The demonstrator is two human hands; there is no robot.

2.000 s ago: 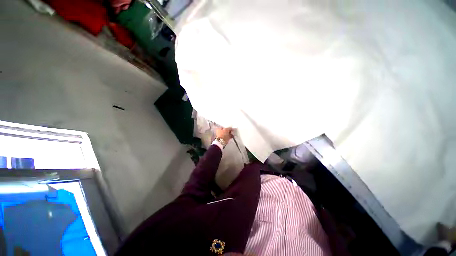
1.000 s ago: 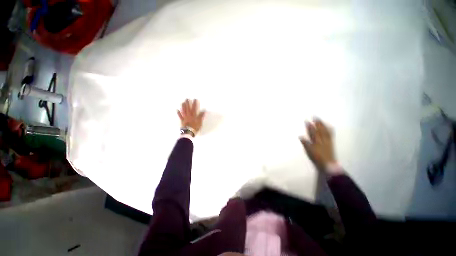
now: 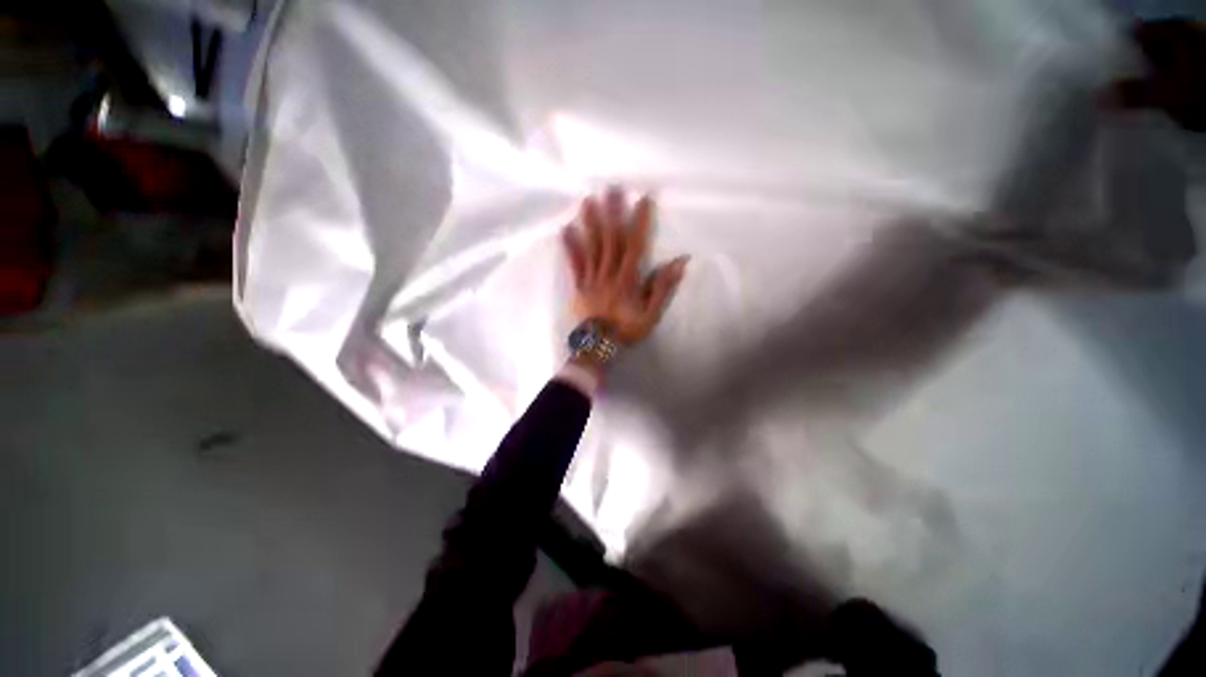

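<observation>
White fabric (image 3: pixel 741 159) lies over the table in front of me, with sharp folds and creases at its left side and a dark shadow across its right part. My left hand (image 3: pixel 619 271), with a watch at the wrist, rests palm down on the fabric with its fingers apart. A dark, blurred shape at the upper right edge looks like my right hand (image 3: pixel 1164 77). It is cut off by the picture's edge, beside the fabric's far right part, and its grip cannot be made out.
Grey floor (image 3: pixel 251 489) shows at the left with a small dark mark on it. Red items (image 3: pixel 20 225) and metal equipment stand at the upper left. A white-framed item (image 3: pixel 148 653) shows at the lower left edge.
The fabric was smooth a second ago and is now creased and shadowed. My right hand has moved from the fabric's middle right towards the upper right edge. My left hand stays on the fabric.
</observation>
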